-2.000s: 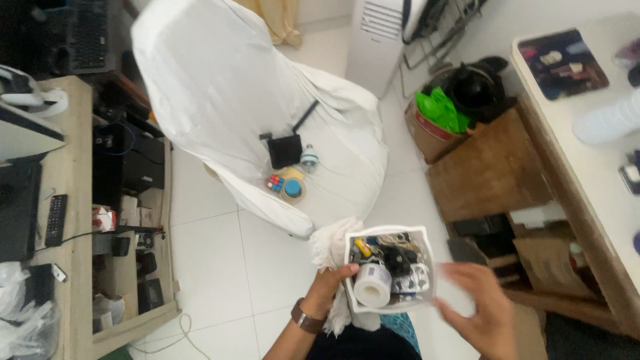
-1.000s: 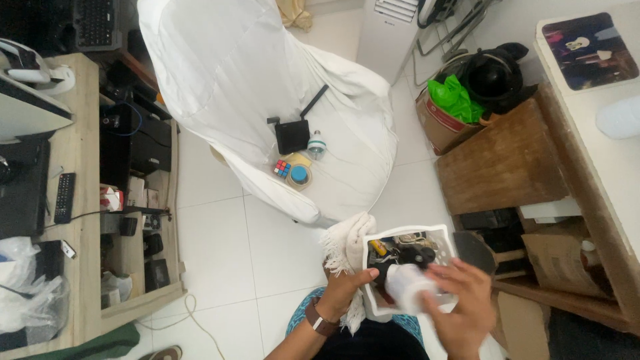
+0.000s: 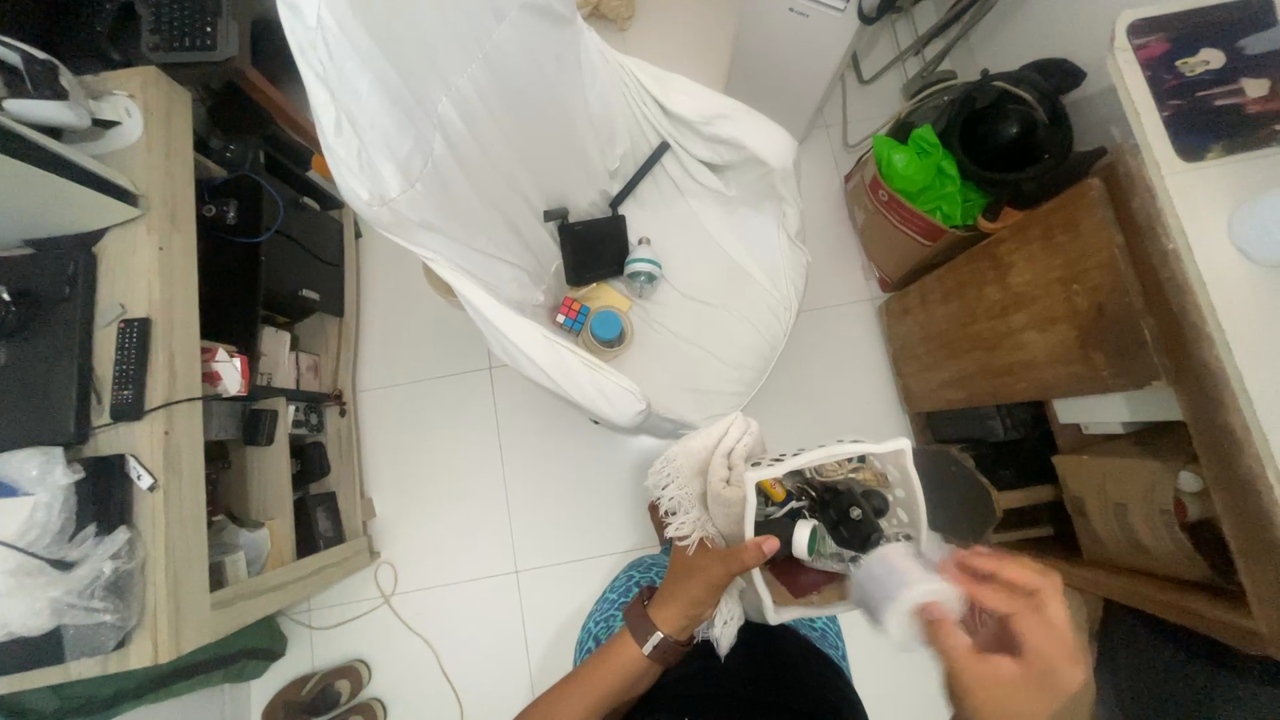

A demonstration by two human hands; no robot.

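My left hand (image 3: 705, 580) grips the left rim of a white plastic basket (image 3: 905, 480) above my lap, its thumb over the edge. A cream fringed cloth (image 3: 715, 475) lies against that side. Inside the basket are a black object (image 3: 850, 515), a small container with a white and green lid (image 3: 805, 538), a yellow item (image 3: 773, 490) and other small things. At the basket's near right corner my right hand (image 3: 1020, 620) holds a white roll (image 3: 905, 590), blurred; its underside is hidden.
On the white-covered chair (image 3: 700, 340) lie a black router (image 3: 594, 250), a light bulb (image 3: 643, 265), a Rubik's cube (image 3: 572, 314) and a blue-lidded jar (image 3: 606, 328). A wooden desk (image 3: 165, 400) stands left; a wooden cabinet (image 3: 1020, 300) and a cardboard box (image 3: 900, 220) stand right.
The white roll, inside the basket two seconds ago, is now in my right hand at the basket's near right corner. The lidded container inside now shows.
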